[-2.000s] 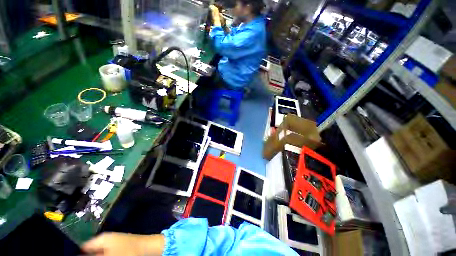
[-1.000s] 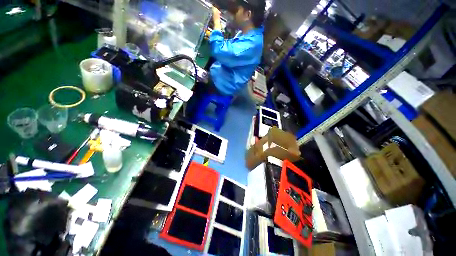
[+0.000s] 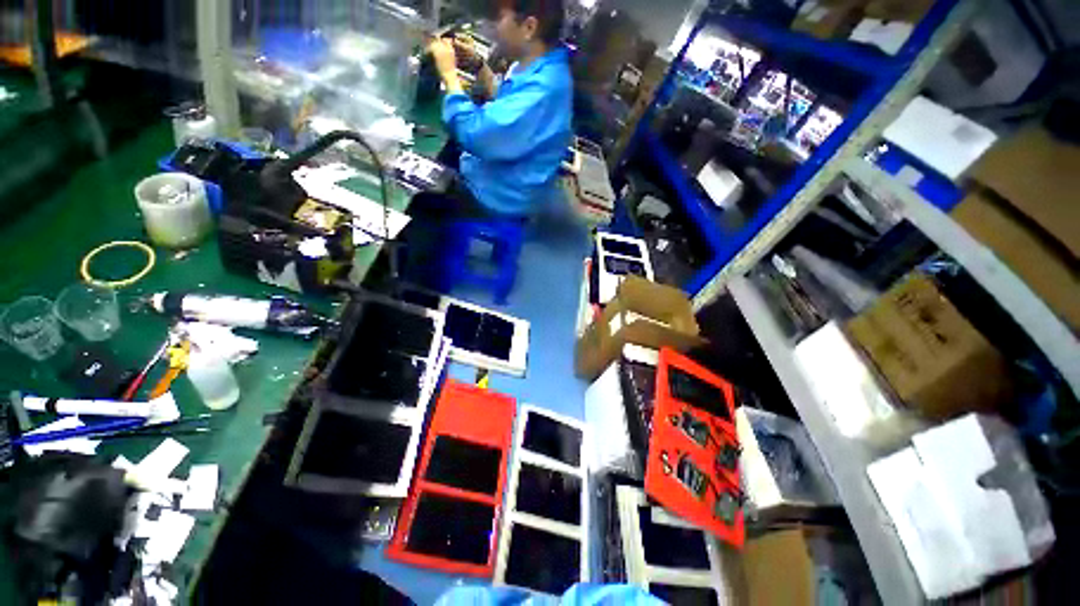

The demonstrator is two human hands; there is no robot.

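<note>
Neither of my hands is in view; only a blue sleeve (image 3: 551, 594) shows at the bottom edge. Nearest in front are foam trays with dark panels. A red tray (image 3: 470, 408) holds dark panels at centre. A white tray (image 3: 542, 476) stands to its right, and another white-framed tray (image 3: 409, 456) to its left. A second red tray (image 3: 655, 456) with small dark parts lies tilted at the right. On the green bench (image 3: 267, 408) are a black pile (image 3: 71, 509), white scraps (image 3: 168, 503), an electric screwdriver (image 3: 225, 310) and a small translucent bottle (image 3: 213, 381).
A person in a blue smock (image 3: 515, 124) sits at the bench further ahead, near a blue stool (image 3: 483, 255). Cardboard boxes (image 3: 640, 322) stand on the right. Blue-and-grey shelving (image 3: 817, 148) with boxes runs along the right. Clear cups (image 3: 89, 310) and a tan ring (image 3: 117, 263) lie on the bench.
My hand and the dark panel at the lower left have left the picture. Less of my sleeve shows, low at the bottom edge. The whole scene has shifted left in view.
</note>
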